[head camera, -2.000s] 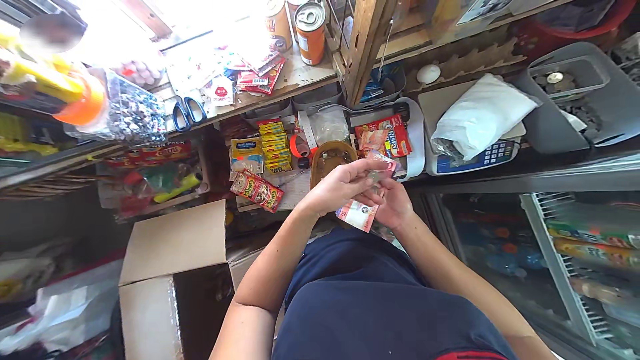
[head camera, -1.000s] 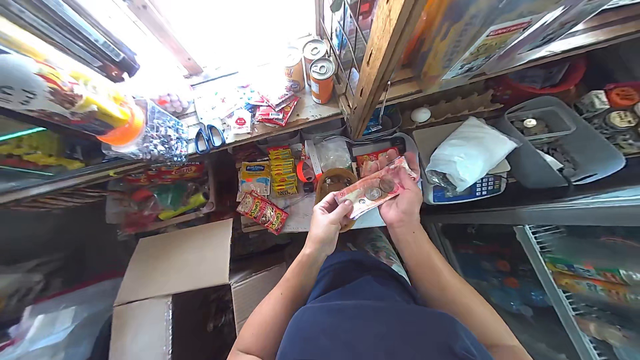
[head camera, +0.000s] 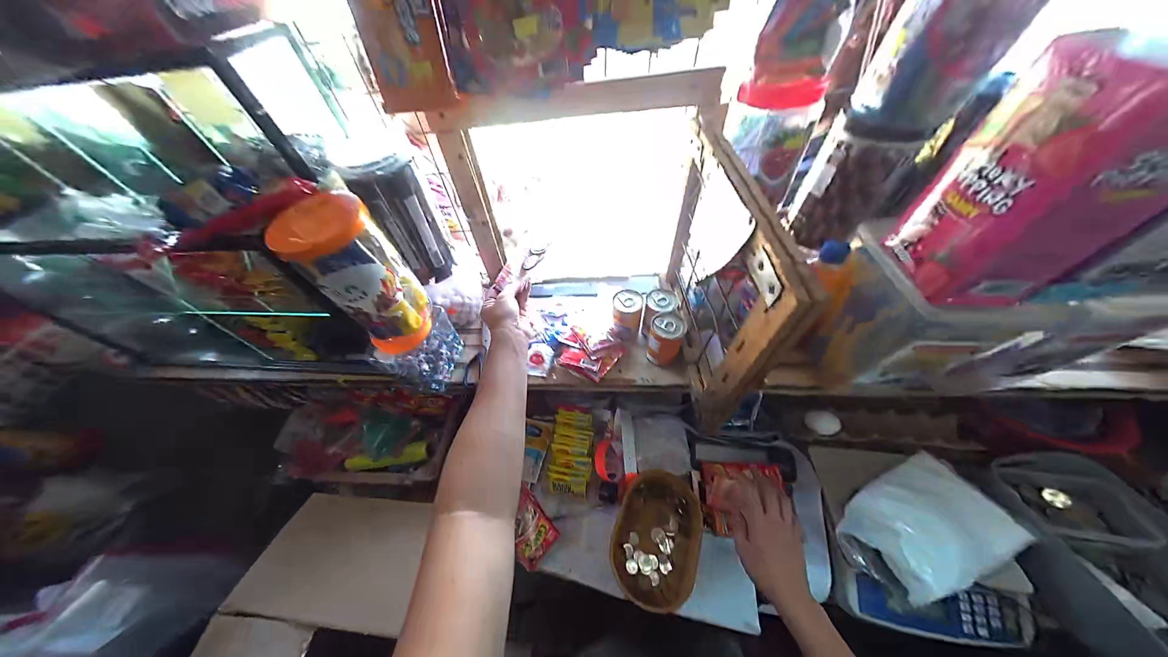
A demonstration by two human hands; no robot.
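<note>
My left hand is stretched out at the bright window opening, with a reddish banknote and what look like coins at its fingers; glare blurs the details. Below, my right hand lies over a red snack packet on the lower shelf, its fingers spread. An oval brown wooden bowl with several coins stands left of that hand. Yellow sachets and another red packet lie farther left.
Orange-labelled cans and small sachets rest on the window ledge. A wooden-framed wire door stands to their right, a jar with an orange lid to the left. A white plastic bag lies over a blue calculator; an open cardboard box sits lower left.
My hands, together on the banknote and coins one second ago, are now apart: the left has reached forward to the window, the right lies on the packet. The view has tilted up.
</note>
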